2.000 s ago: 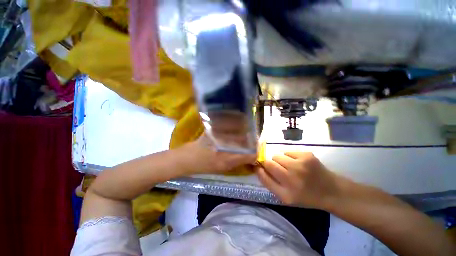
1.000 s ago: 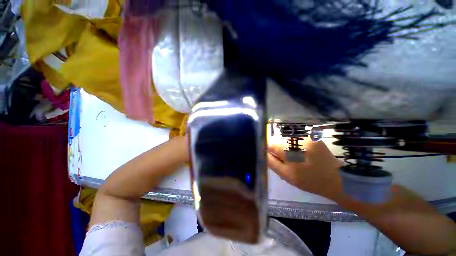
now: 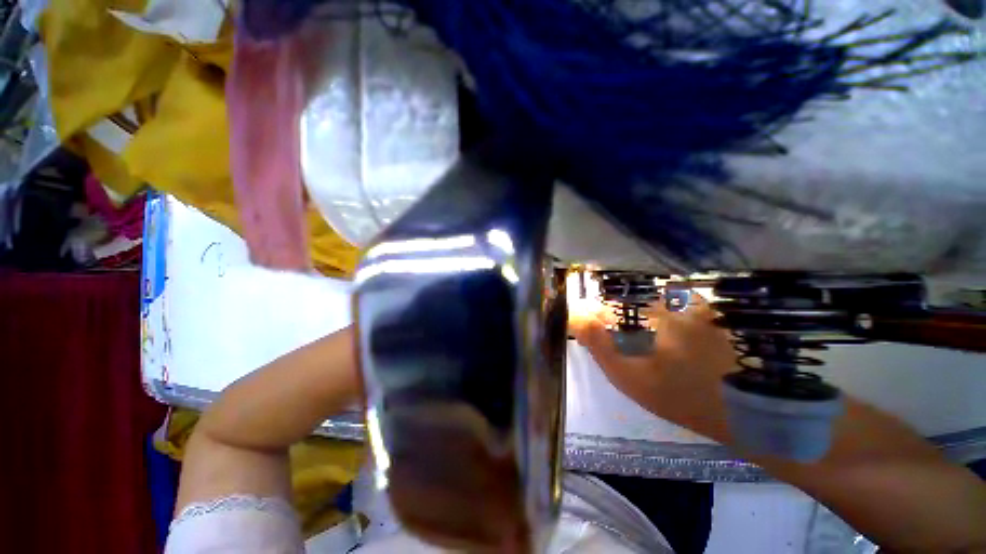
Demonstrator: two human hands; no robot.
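Note:
The white sewing machine head (image 3: 865, 173) fills the top right, very near. Its chrome take-up cover (image 3: 443, 379) looms in the middle and hides my left hand; only my left forearm shows, running behind it. My right hand (image 3: 649, 352) lies behind the tension assembly (image 3: 781, 368), at the bright needle area; its fingertips are hidden or lost in glare. Mustard fabric (image 3: 184, 135) lies behind and left of the machine head. The piece at the needle cannot be seen.
A navy thread tuft (image 3: 649, 97) and a pink strip (image 3: 268, 162) hang on the head. The white table (image 3: 276, 314) has a tape-like front edge (image 3: 649, 457). Dark red cloth (image 3: 70, 411) hangs at left. More yellow fabric (image 3: 324, 476) is below the table edge.
The view has leaned closer, so the chrome cover and navy tuft look larger. My hands, earlier together at a yellow piece near the front edge, are now mostly behind machine parts.

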